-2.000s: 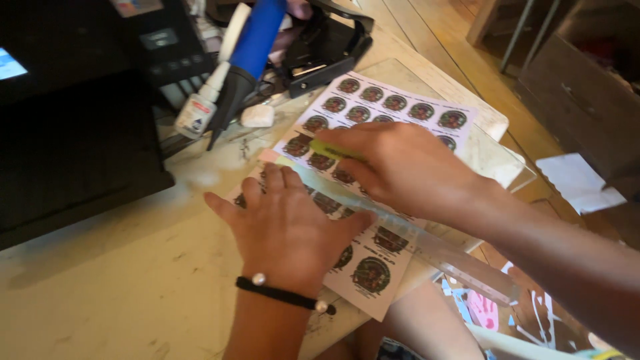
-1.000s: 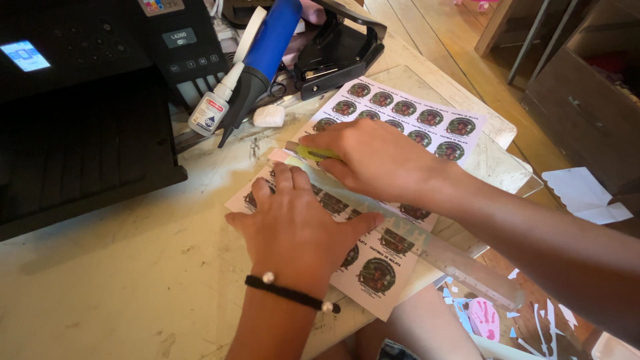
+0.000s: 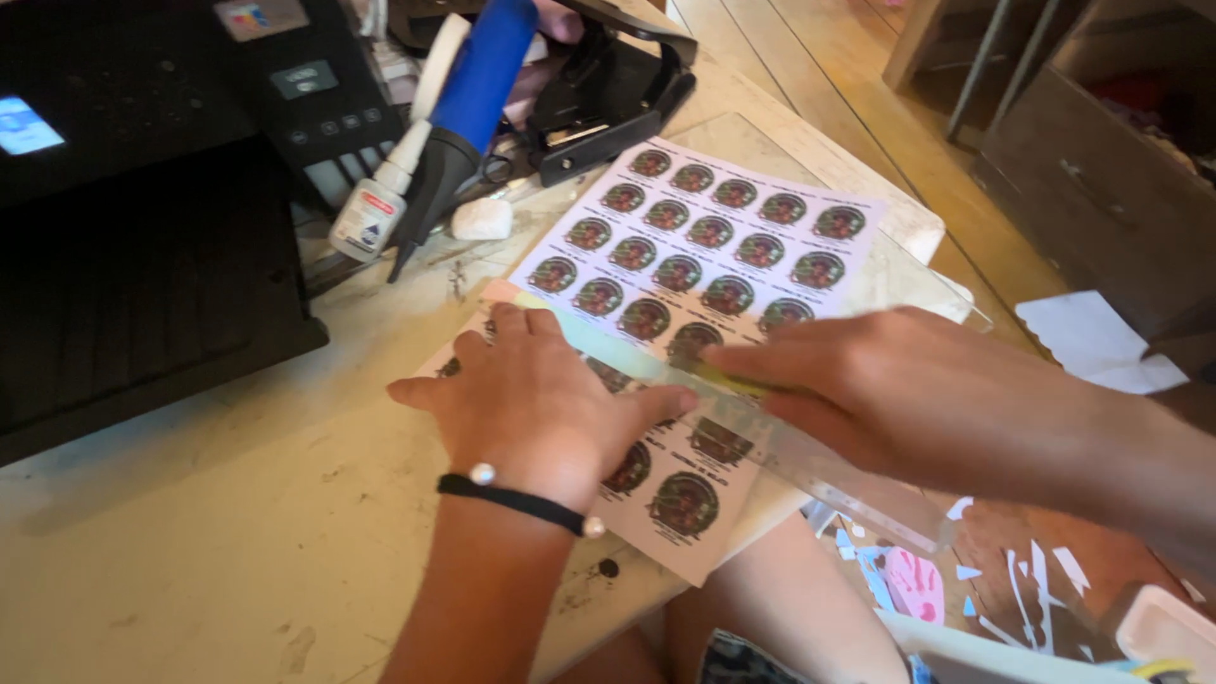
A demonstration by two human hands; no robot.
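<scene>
A printed paper sheet [image 3: 686, 508] with rows of round pictures lies on a clear flat sheet [image 3: 898, 256] at the table's corner. Across it runs a transparent ruler [image 3: 855, 489], slanting from upper left to lower right. My left hand [image 3: 532, 404], with a black beaded band at the wrist, presses on the ruler and paper with fingers spread. My right hand [image 3: 845, 380] is closed around a slim yellow-green tool [image 3: 736, 382], mostly hidden by the fingers, beside the ruler's upper edge. The tool's tip is blurred.
A black printer [image 3: 152, 237] stands at the left. Near it are a small white glue bottle [image 3: 370, 218], a blue-and-black tool [image 3: 484, 71], a white lump [image 3: 482, 218] and a black hole punch [image 3: 608, 104]. Paper scraps [image 3: 1040, 584] litter the floor at lower right, near a drawer unit [image 3: 1092, 180].
My right hand has slid along the ruler toward the lower right with the tool, uncovering more printed pictures. My left hand stays on the ruler.
</scene>
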